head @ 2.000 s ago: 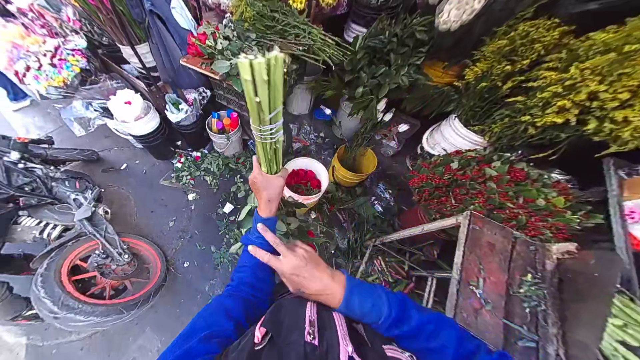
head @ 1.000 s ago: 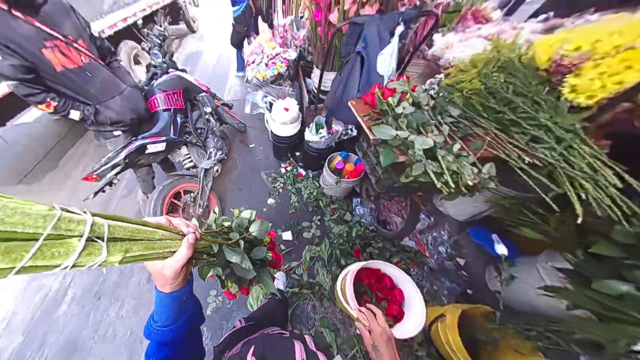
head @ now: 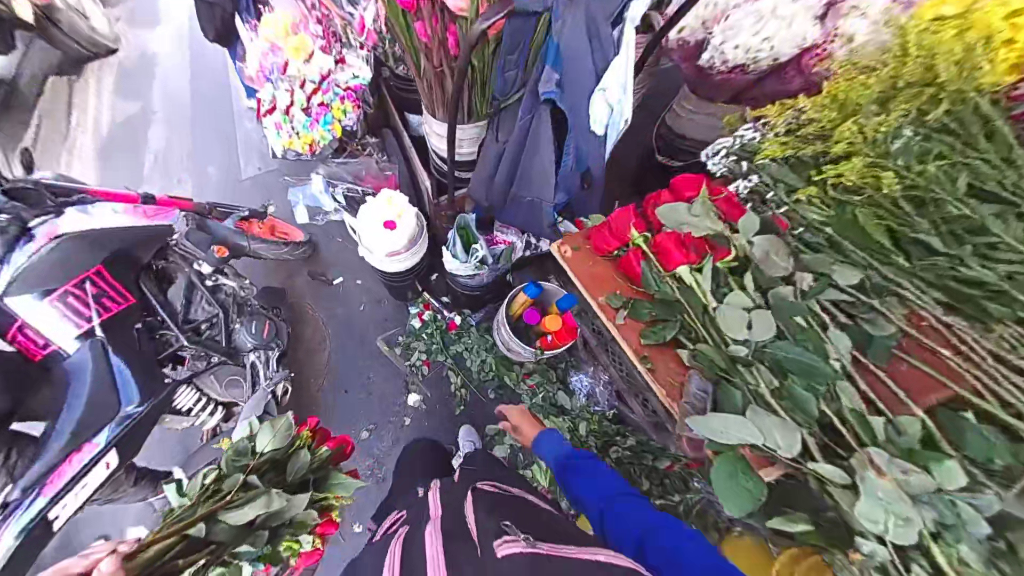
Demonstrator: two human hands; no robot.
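My left hand [head: 94,558], at the bottom left edge, grips the leafy stems of a bunch of red roses [head: 264,488]; the blooms point up and right, and the stem ends are out of view. My right hand [head: 520,424], in a blue sleeve, hangs over cut leaves [head: 472,356] on the ground, its fingers partly curled with no object seen in them. Above it stands a white bucket [head: 512,340] of spray cans or bottles with coloured caps. More long-stemmed red roses [head: 680,228] lie on a brown wooden board [head: 624,328] to the right.
A parked motorcycle [head: 120,320] fills the left side. A white bucket [head: 392,252] and a bag-lined bucket [head: 478,276] stand ahead, near a hanging dark garment [head: 528,136]. Yellow flowers and green stems [head: 920,192] crowd the right. A yellow bucket [head: 748,552] shows at the bottom.
My right hand was at the white bucket of red petals or blooms one second ago and is now away from it. The rose bunch has moved low and left. The view has swung.
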